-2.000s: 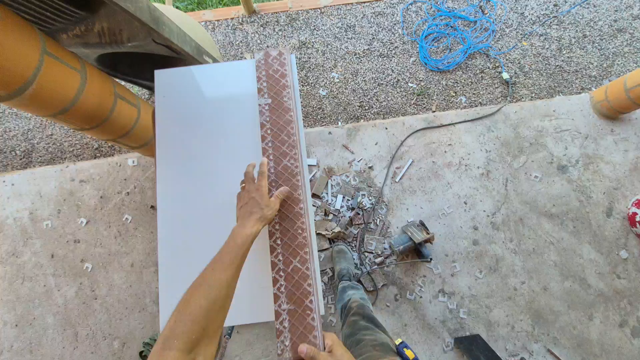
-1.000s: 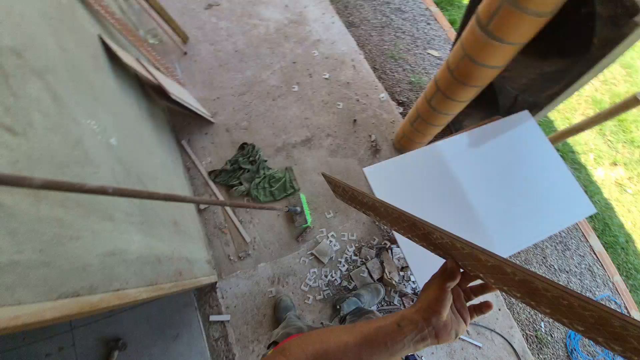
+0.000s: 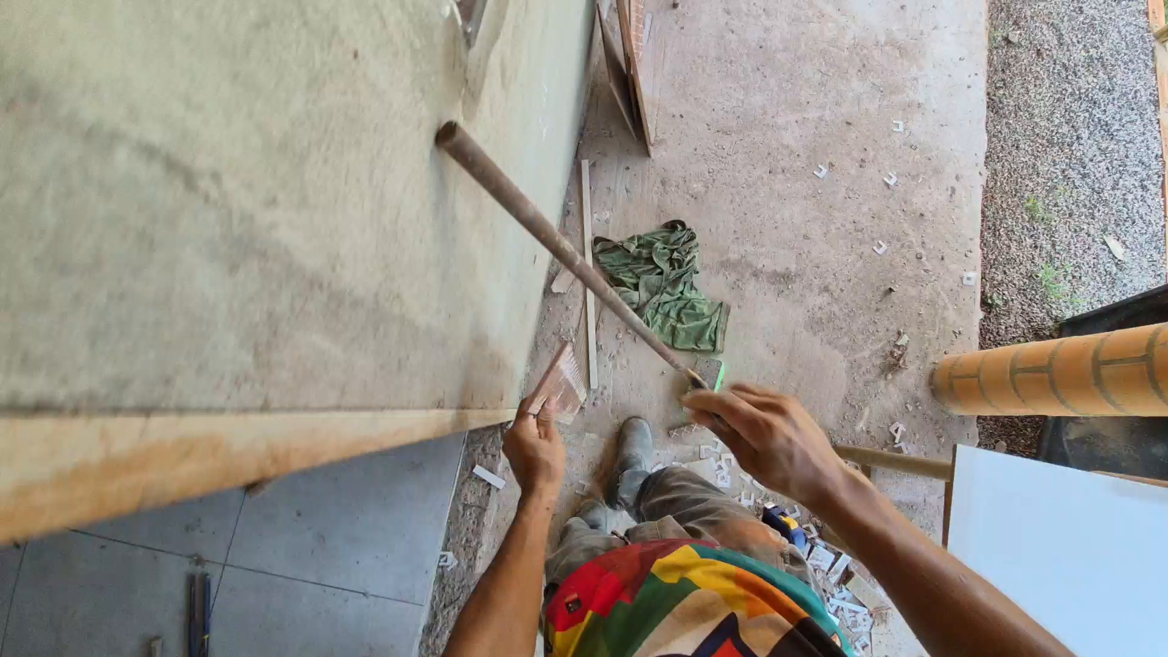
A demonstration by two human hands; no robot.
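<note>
My left hand (image 3: 537, 449) is shut on the near end of a reddish-brown tile strip (image 3: 568, 388) with a ridged face, close to the wall's lower edge. My right hand (image 3: 765, 440), blurred, is at the lower end of a long rusty pole (image 3: 561, 245). Something dark shows under its fingers; whether it grips this or the pole is unclear. The pole slants across the view, its wide upper end in front of the plastered wall. Just beyond the right hand, a bright green edge (image 3: 718, 374) shows on a small object on the ground.
A green cloth (image 3: 671, 287) lies on the concrete beside a thin strip (image 3: 589, 274). Boards (image 3: 634, 78) lean on the wall (image 3: 274, 228). To the right are a brick-patterned column (image 3: 1049, 372) and a white panel (image 3: 1058, 547). Offcuts and clips (image 3: 853, 593) litter the floor near my boots (image 3: 632, 456).
The view has swung from the gravel side toward the wall. The long brown strip held earlier is now seen only as a foreshortened or short piece by the wall; my right hand is now by the pole.
</note>
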